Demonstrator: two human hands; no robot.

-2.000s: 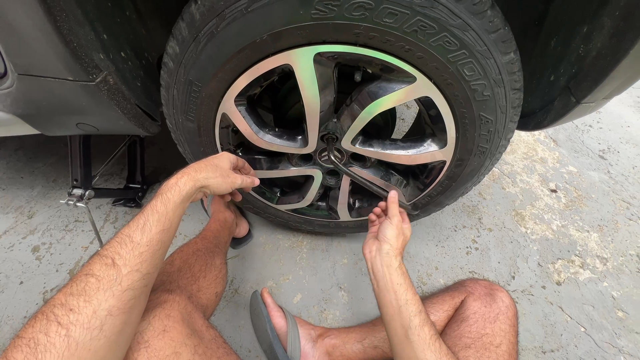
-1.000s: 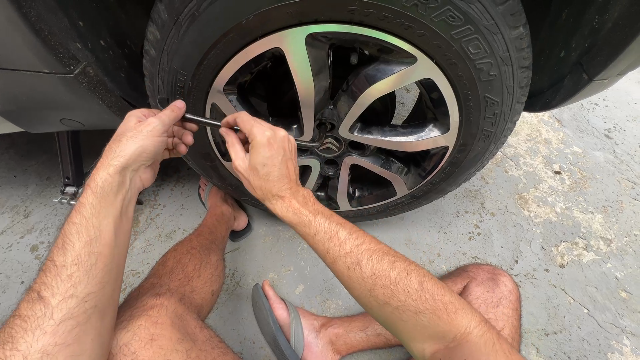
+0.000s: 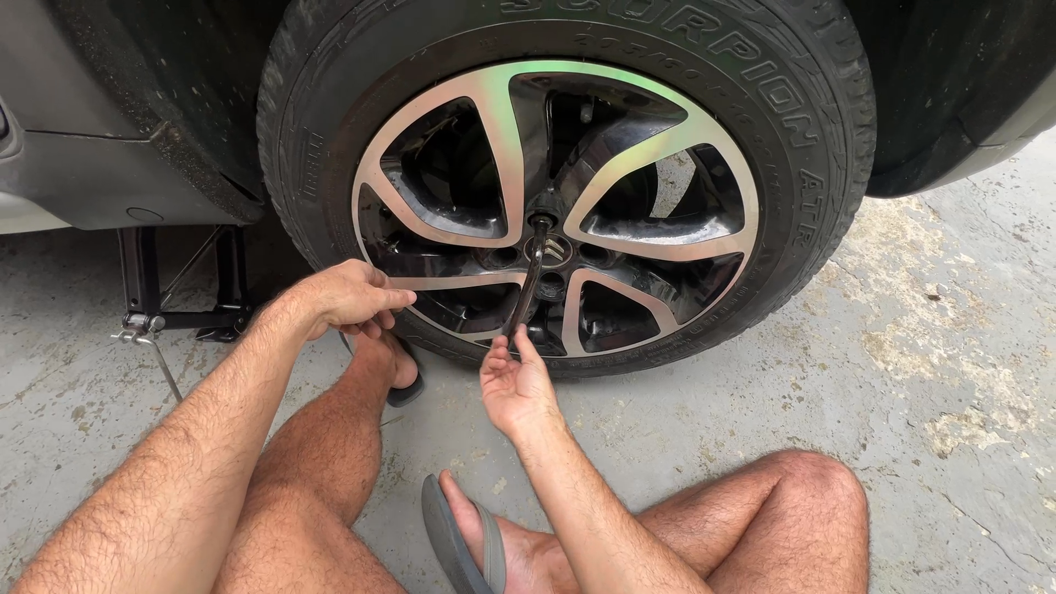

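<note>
A black lug wrench (image 3: 534,285) has its head in the top lug hole of a two-tone alloy wheel (image 3: 501,115), and its handle slants down and slightly left past the hub cap (image 3: 549,250). The fingertips of my right hand (image 3: 516,379) pinch the handle's lower end, near the rim's bottom edge. My left hand (image 3: 351,299) hovers at the rim's lower left with its fingers apart and nothing in it. Around the rim sits a black Pirelli tire (image 3: 334,190) with raised lettering.
At the left, a black scissor jack (image 3: 140,280) stands under the car's grey side sill (image 3: 124,177), a metal rod (image 3: 167,371) hanging from it. My legs and sandaled feet rest on the worn, grey-painted concrete floor (image 3: 660,429) just before the wheel.
From the wheel's left side, where both hands were at the wrench, my right hand has moved right and down with its handle. My left hand has let go of it.
</note>
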